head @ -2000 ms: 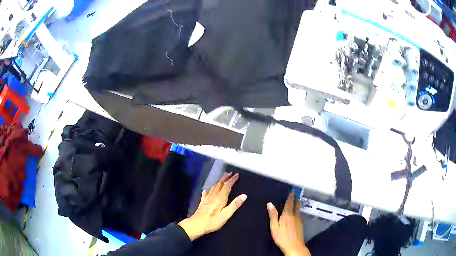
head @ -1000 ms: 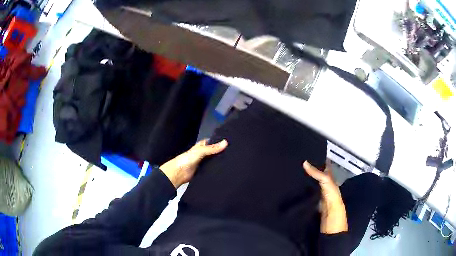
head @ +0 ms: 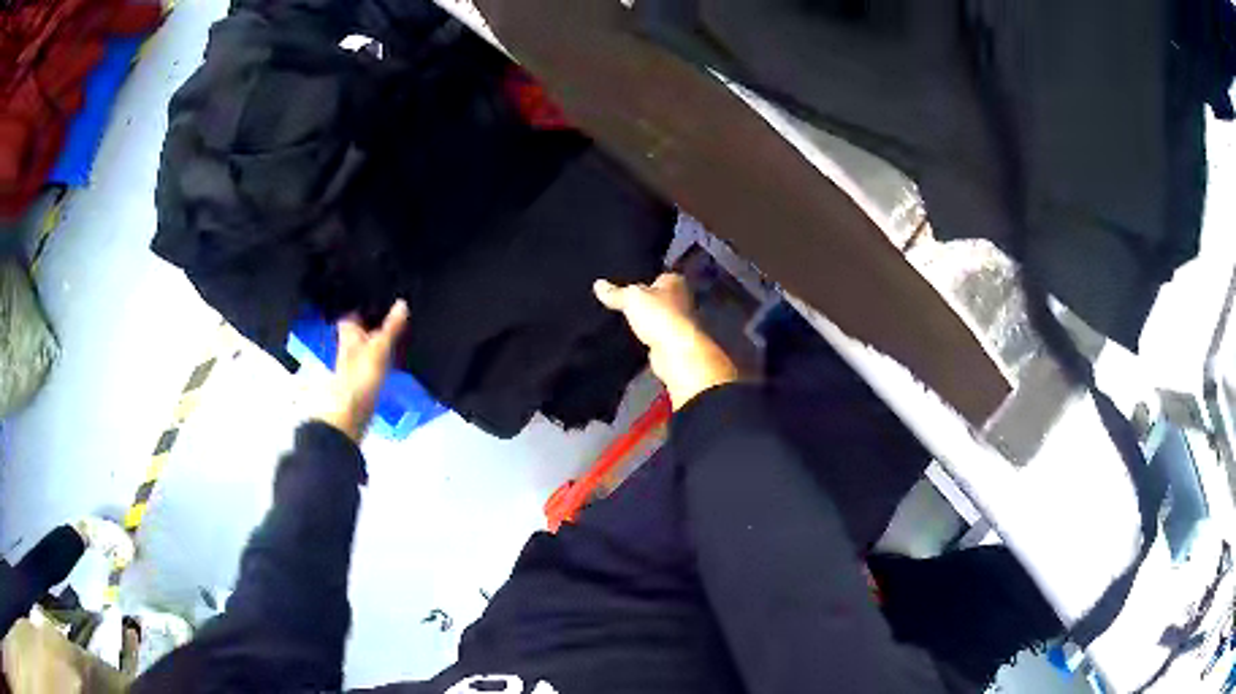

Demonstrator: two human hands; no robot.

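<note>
A black garment panel lies over the heap of black cloth at the blue crate, its lower edge hanging unevenly. My left hand is at the panel's left edge, thumb and fingers apart. My right hand is at its right edge, with the thumb pointing left over the cloth and the fingers apart. Neither hand shows a clear grip. Most of the crate is hidden under the cloth.
The white table edge runs diagonally at right, with a long brown piece and stacked black cloth on it. A red bar is below. Red cloth is at upper left.
Both hands have moved left from my lap to the crate, and the panel with them. The fingers have spread. The view has turned, and the machine head has left it.
</note>
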